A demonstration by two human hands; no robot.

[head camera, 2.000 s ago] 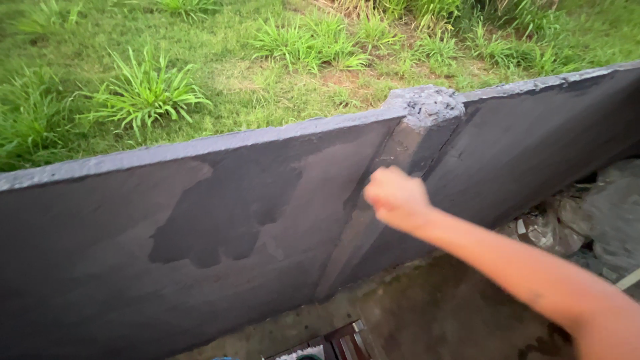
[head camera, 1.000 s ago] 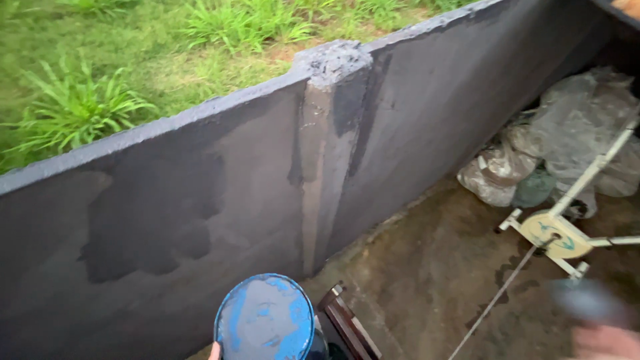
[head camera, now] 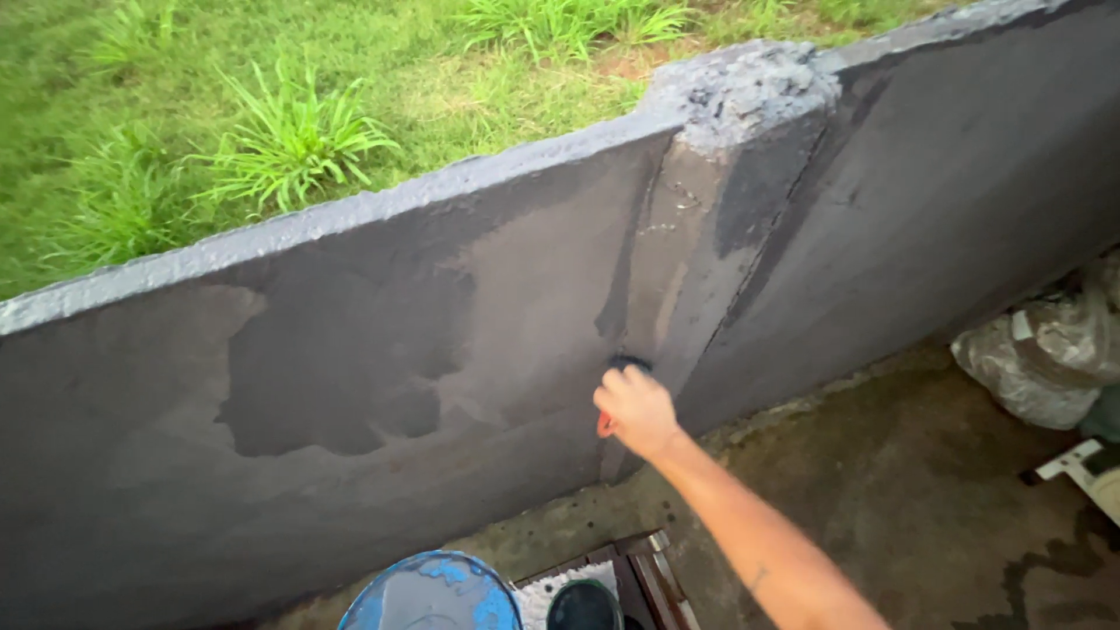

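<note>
My right hand is closed on a paintbrush, whose red handle shows below the fingers. The dark bristles touch the left edge of the pillar in the low wall. Dark, wet-looking grey paint covers an irregular patch on the wall to the left. Rough grey material caps the pillar's top. At the bottom edge stands a blue container with grey paint on its top. My left hand is out of view.
A dark round container stands on a white cloth beside dark wooden boards. Clear plastic bags and a white metal frame lie on the concrete floor at the right. Grass grows beyond the wall.
My right hand, blurred at the lower right one second ago, is now at the pillar with the brush. The left fingers seen at the blue container have left the view.
</note>
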